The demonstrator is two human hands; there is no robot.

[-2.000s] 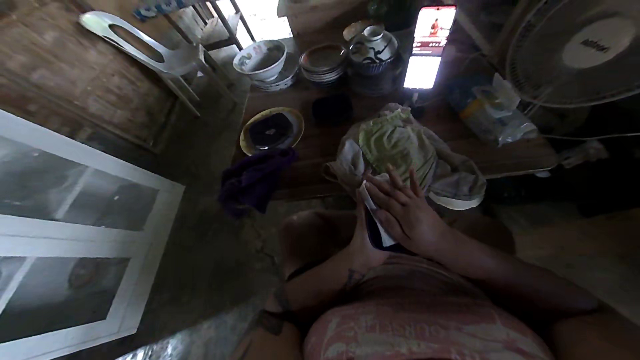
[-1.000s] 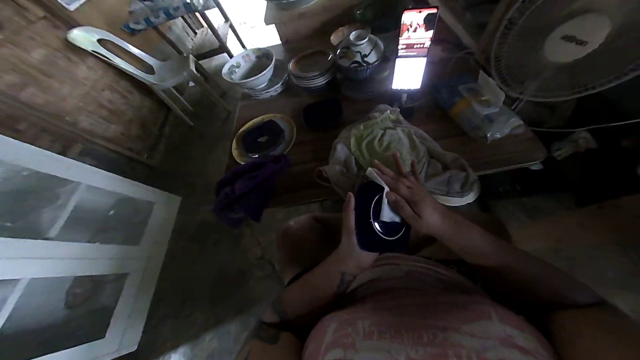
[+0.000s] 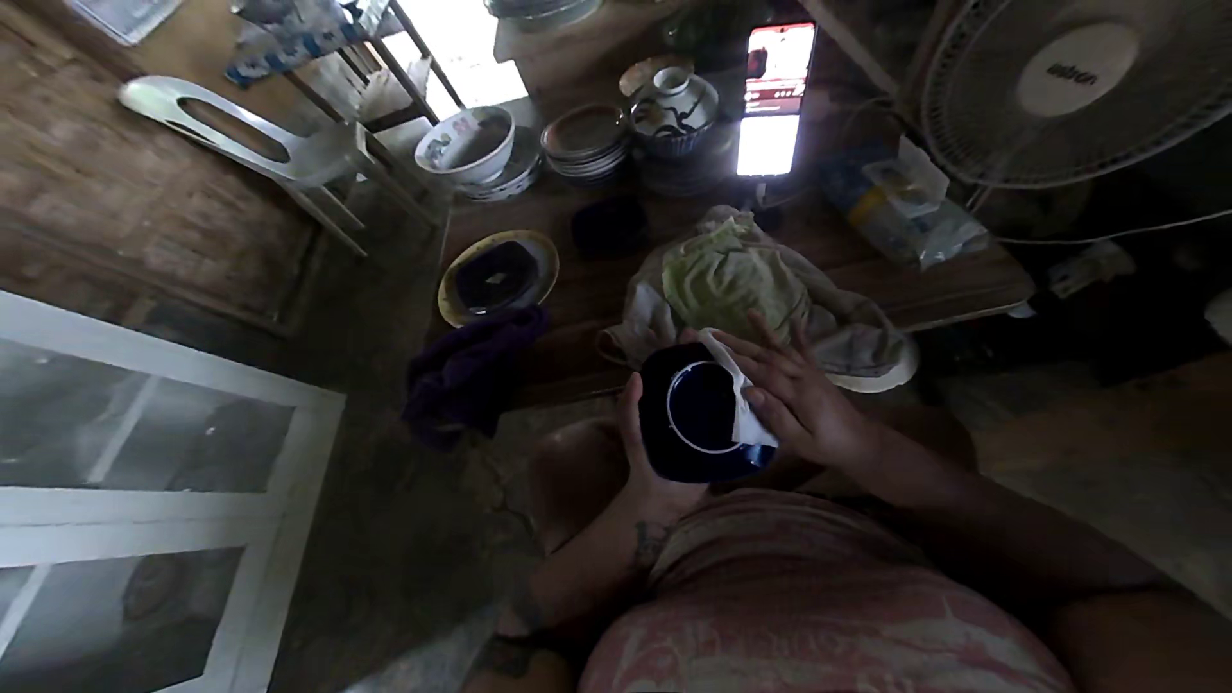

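My left hand (image 3: pixel 650 448) grips the left side of a dark blue squarish dish (image 3: pixel 700 409), whose underside with a pale foot ring faces me. My right hand (image 3: pixel 804 395) presses a white cloth or tissue (image 3: pixel 739 385) against the dish's right side. Just beyond it, a green and whitish cloth bundle (image 3: pixel 736 274) lies on the wooden table (image 3: pixel 568 356). To the left, another dark dish (image 3: pixel 496 276) sits on a yellow-rimmed plate (image 3: pixel 544 252), with a purple cloth (image 3: pixel 472 375) hanging over the table edge close by. A further dark dish (image 3: pixel 609 226) rests behind.
Stacked plates (image 3: pixel 584 140), a floral bowl (image 3: pixel 469 144) and a patterned jar (image 3: pixel 676 101) stand along the table's back. Farther right are a lit phone (image 3: pixel 773 96), plastic packets (image 3: pixel 900 212) and a fan (image 3: pixel 1068 82). A white chair (image 3: pixel 289 149) and a white-framed glass cabinet (image 3: pixel 260 510) are on the left.
The dish between my hands has turned from nearly edge-on to showing its underside. My right hand and the white cloth have moved from covering it to its right side.
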